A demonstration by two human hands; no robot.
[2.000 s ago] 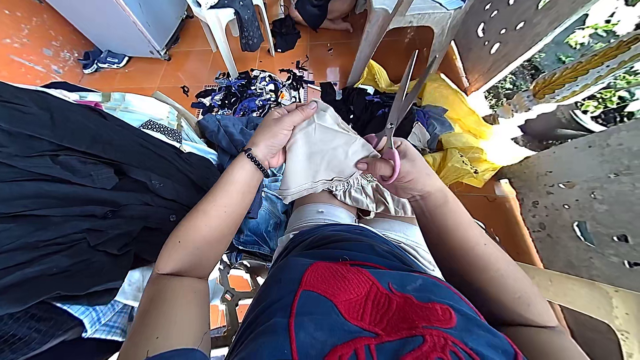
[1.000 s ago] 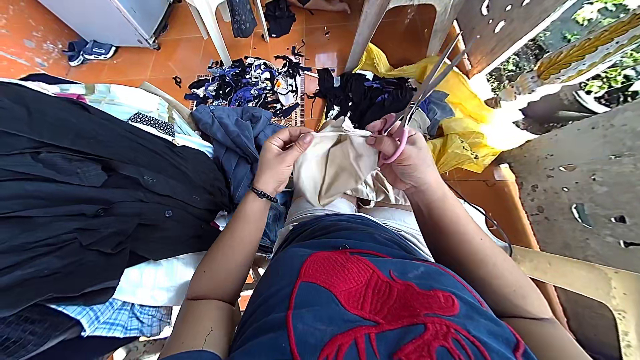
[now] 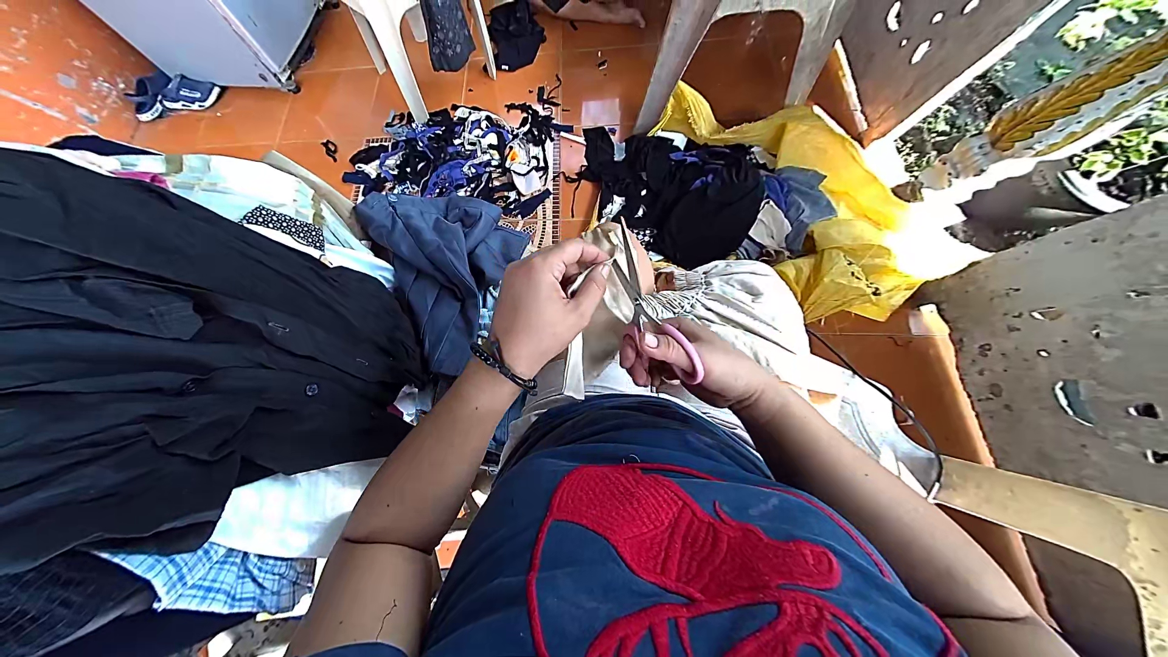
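Note:
My left hand [image 3: 547, 306], with a dark beaded bracelet at its wrist, pinches the edge of a beige cloth [image 3: 602, 342] between thumb and forefinger. Scissors with pink handles [image 3: 684, 354] are in my right hand [image 3: 707, 360]; their blades point up and away, slightly parted, close to the left fingertips and against the cloth. Gathered, ruffled light fabric [image 3: 730, 297] spreads over my lap to the right of the blades. Whether the blades have cloth between them is hard to tell.
Black garments [image 3: 182, 347] are piled at left beside blue denim-like cloth [image 3: 438, 265]. Cut fabric scraps [image 3: 465, 160] lie on the tiled floor ahead. A yellow sack [image 3: 849, 201] with dark cloth pieces [image 3: 703, 205] is at right. Plastic chair legs [image 3: 675, 64] stand beyond; a person's leg shows at top.
The beige cloth, earlier stretched between both hands, now hangs from my left fingers and lies over my lap. The scissors have moved down and left, with their blades at the cloth.

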